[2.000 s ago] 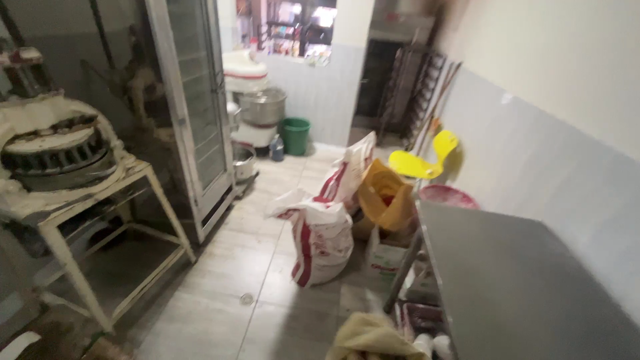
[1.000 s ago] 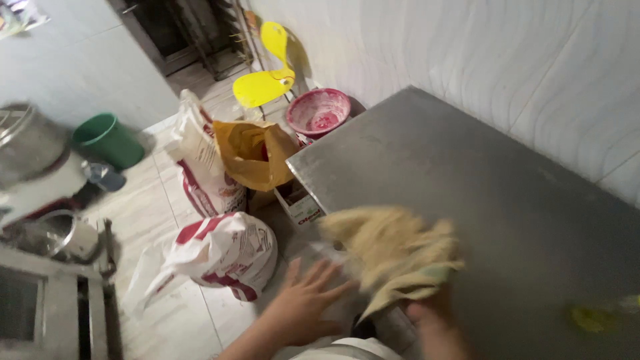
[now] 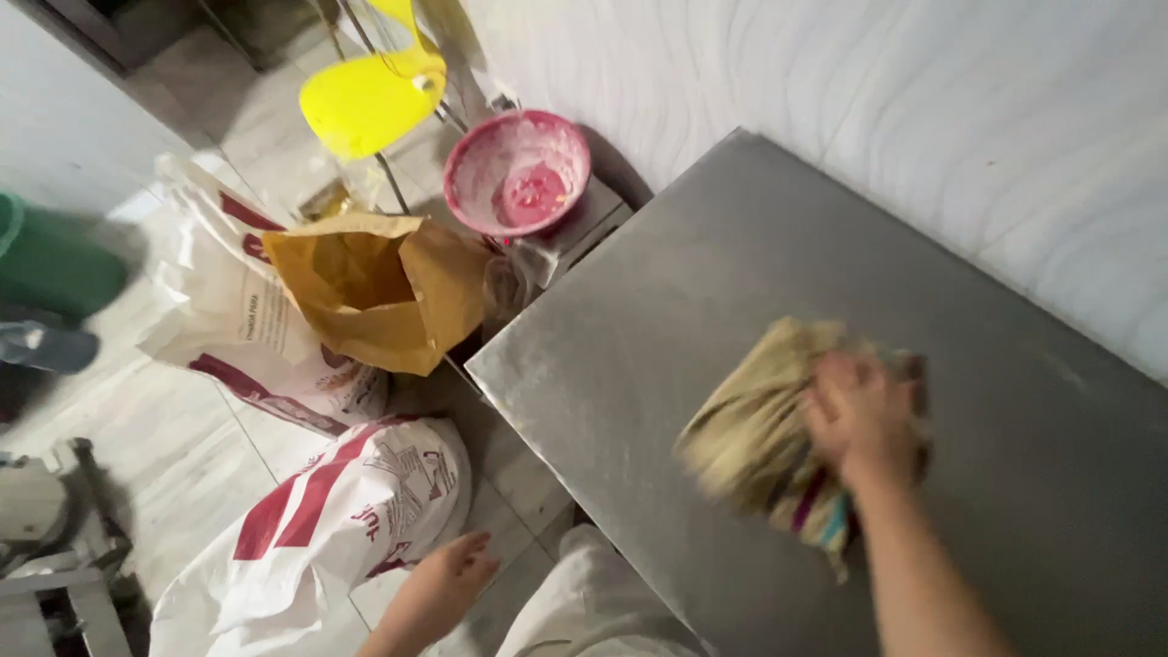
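Note:
A crumpled tan cloth with purple and blue stripes lies on the grey metal tabletop. My right hand presses down on the cloth's right part, slightly blurred, its fingertips partly sunk in the folds. Off the table's left edge, over the floor, hangs my left hand with nothing in it; its fingers are loosely bent. Nearest to that hand is a white sack with red stripes.
Beyond the table's corner stand a pink basin with white residue, an open brown paper bag and another white sack. Farther off are a yellow chair and a green bucket. A pale wall borders the table's far side.
The cloth, held above the table's near edge a second ago, now lies farther in on the tabletop under my right hand. My left hand is now apart from it. The view has turned toward the table.

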